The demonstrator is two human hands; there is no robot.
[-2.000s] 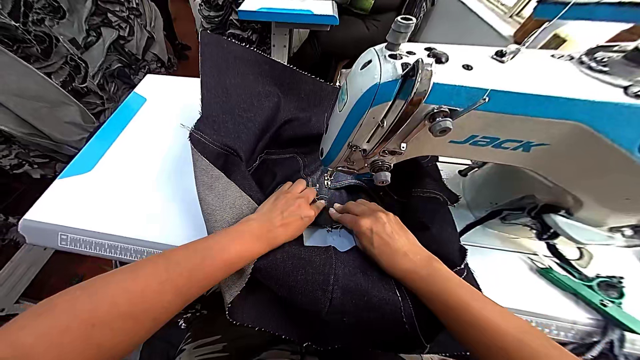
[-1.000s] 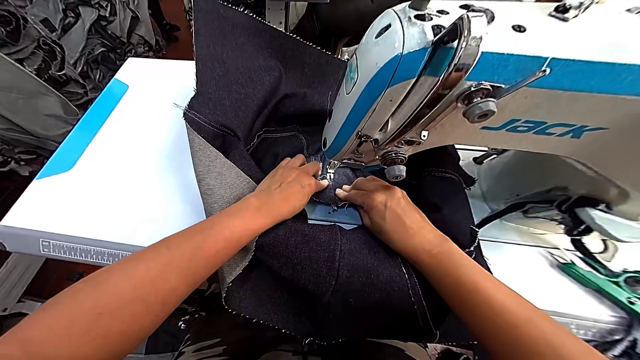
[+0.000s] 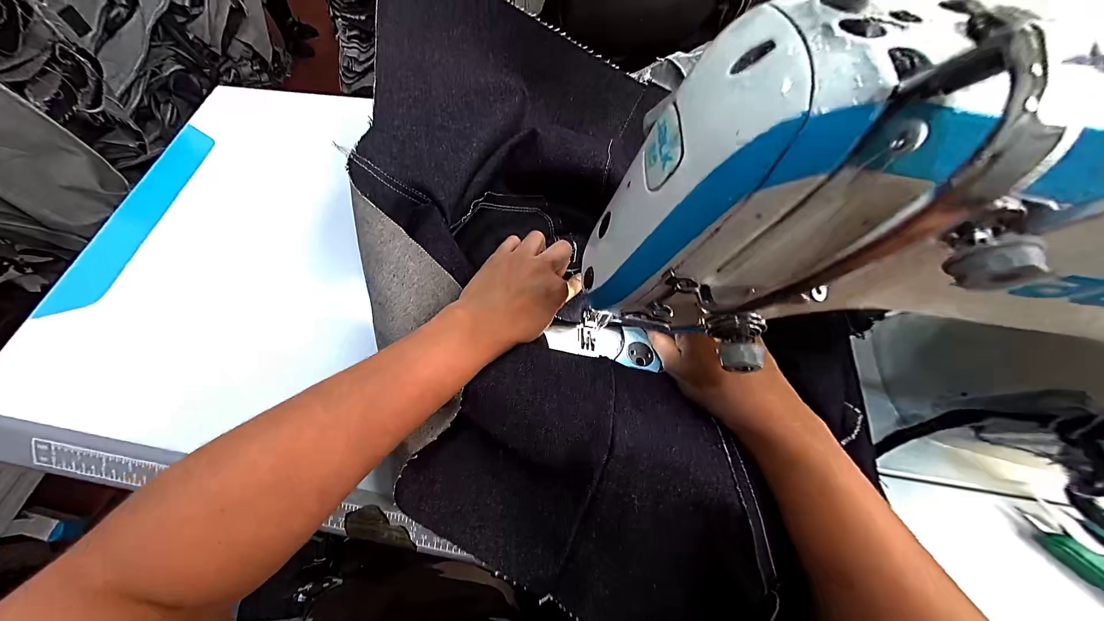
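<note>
Dark denim fabric (image 3: 517,431) with light stitching lies over the bed of an industrial sewing machine (image 3: 742,164). The metal needle plate (image 3: 573,340) shows beneath the presser foot (image 3: 592,323). Just left of the foot, my left hand (image 3: 524,285) grips the denim, fingers bent and thumb toward the machine head. My right hand (image 3: 703,366) is right of the needle plate, partly behind the machine head and a tension knob; its fingertips are hidden, so its hold cannot be told. A paler grey underside (image 3: 397,267) of the fabric is folded out at the left.
The white table top (image 3: 267,259) with a blue strip and a printed ruler edge extends left. Piles of grey garments (image 3: 129,78) lie beyond it. Green-handled thread snips or scissors (image 3: 1069,556) rest at the lower right, near a black cable (image 3: 949,423).
My hands have moved apart, the left one up and away from the plate, the right one to the right. The needle plate is now uncovered between them. The view has moved closer to the machine.
</note>
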